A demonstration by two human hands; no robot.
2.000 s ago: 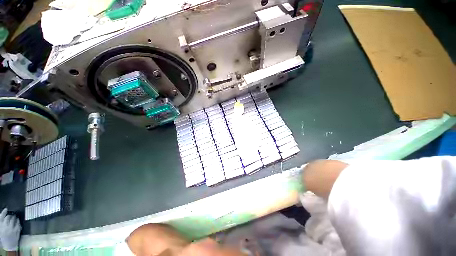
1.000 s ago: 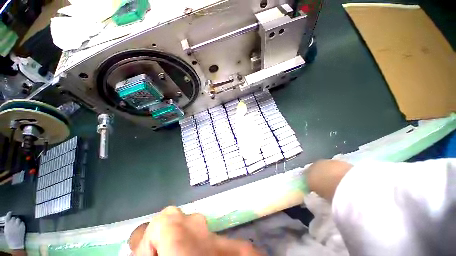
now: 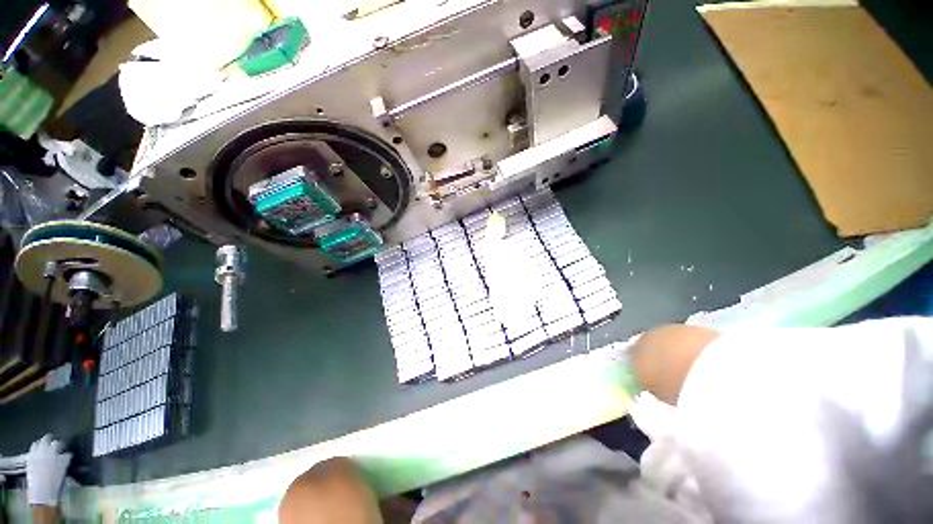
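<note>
Silver-grey component blocks [image 3: 419, 317] lie in tight rows on the green mat in front of the machine. A slim white piece [image 3: 514, 281] with a yellow tip lies on them. Rounded bare skin [image 3: 329, 493] shows at the bottom left, cut off by the edge; I cannot tell whether it is my left hand or arm. At the right, bare skin [image 3: 670, 360] meets a white sleeve at the bench edge, with bunched white cloth [image 3: 663, 435] below it. No fingers of mine show clearly. Nothing touches the blocks.
The metal machine [image 3: 460, 123] stands behind, its round head [image 3: 394, 169] holding teal parts [image 3: 297, 202]. A reel [image 3: 97, 261], a shiny rod [image 3: 228, 297] and a second block batch [image 3: 133, 379] are left. Cardboard [image 3: 829, 113] is right. A white-gloved hand [image 3: 46, 471], seemingly another person's, is far left.
The bare hand seen over the bottom-left edge one second ago has gone from there. The view has shifted a little, so the machine and blocks sit further right. The blocks have not moved.
</note>
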